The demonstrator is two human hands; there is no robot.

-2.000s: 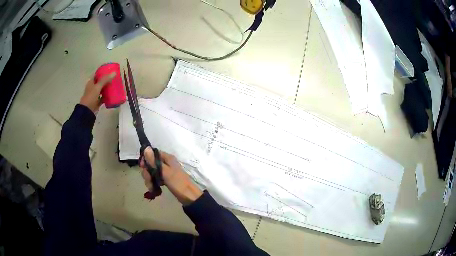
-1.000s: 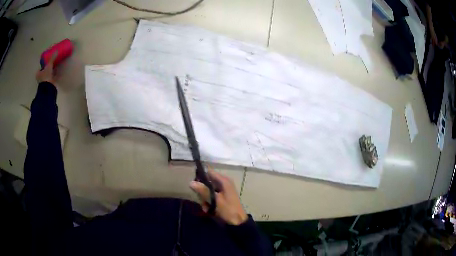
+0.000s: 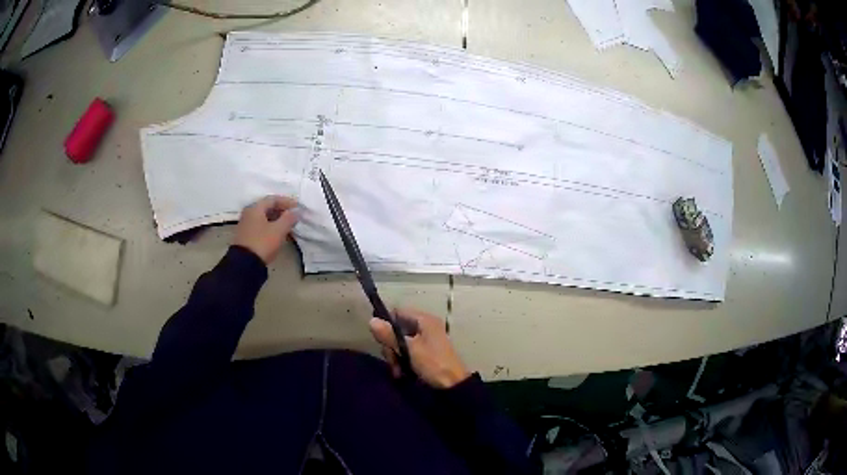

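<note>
A long white paper pattern with thin printed lines lies over dark cut plies, whose edge shows along the near curve. My left hand is at this curved edge, fingertips bent together on the paper; whether they pinch the edge is hard to tell. My right hand holds dark tailor's shears by the handles, blades together, pointing up and left over the paper. The red-pink thread cone lies on the table, left of the pattern.
A cream pad lies at left on the table. A lumpy metallic weight sits on the pattern's right end. A machine base is at upper left. White offcuts and dark fabric lie at upper right.
My left hand has let go of the thread cone and moved right to the pattern's near edge. The shears have swung from the left end to the middle. The camera view has shifted.
</note>
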